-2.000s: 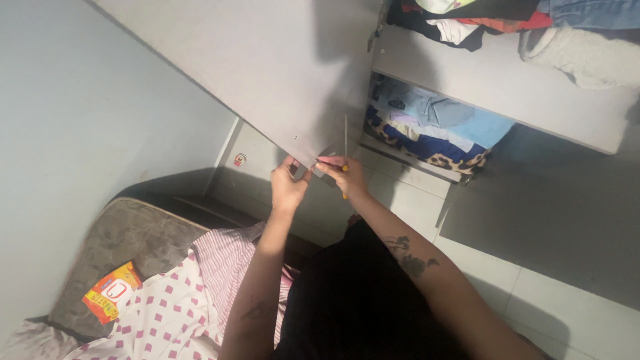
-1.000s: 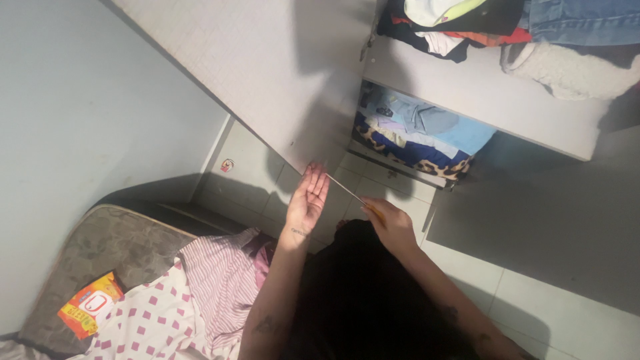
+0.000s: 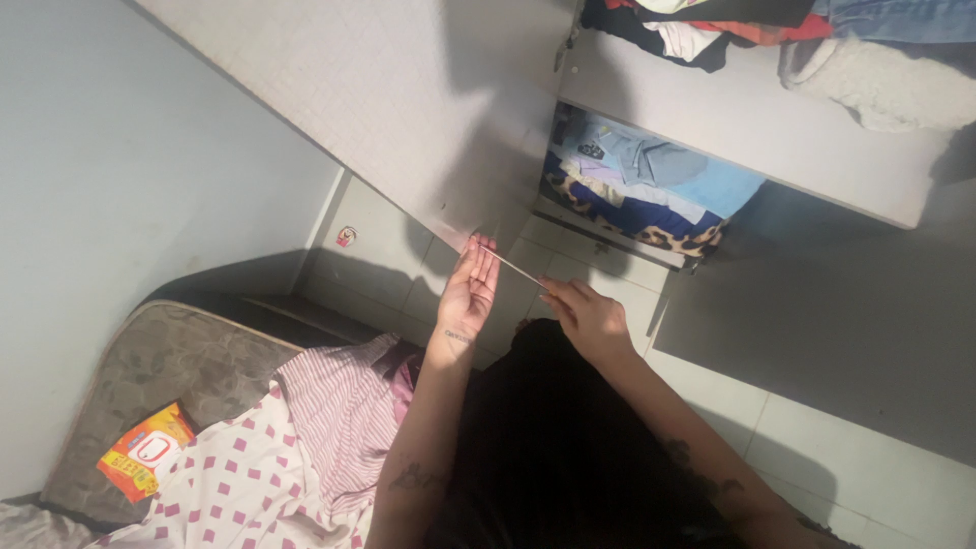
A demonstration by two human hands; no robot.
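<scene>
A large pale wardrobe door [image 3: 366, 99] stands open across the upper middle. My left hand [image 3: 471, 286] is palm up at the door's lower corner, its fingertips by the tip of a thin metal shaft [image 3: 512, 265]. My right hand [image 3: 591, 313] is closed around the other end of this shaft, which looks like a screwdriver; the fingers hide its handle. The shaft slants from my right hand up to my left fingertips. Whether the left fingers grip anything is not plain.
Folded clothes [image 3: 648, 168] fill a low wardrobe compartment, with more on the shelf [image 3: 747, 137] above. At lower left, a mattress [image 3: 206, 358] holds a patterned cloth [image 3: 229, 488] and an orange packet [image 3: 149, 454]. A small sticker [image 3: 347, 236] is on the floor tiles near the wall.
Two seconds ago both hands were together at the door's edge. My right hand has since moved away from the left, and my left palm has turned up. Little differs from one second ago.
</scene>
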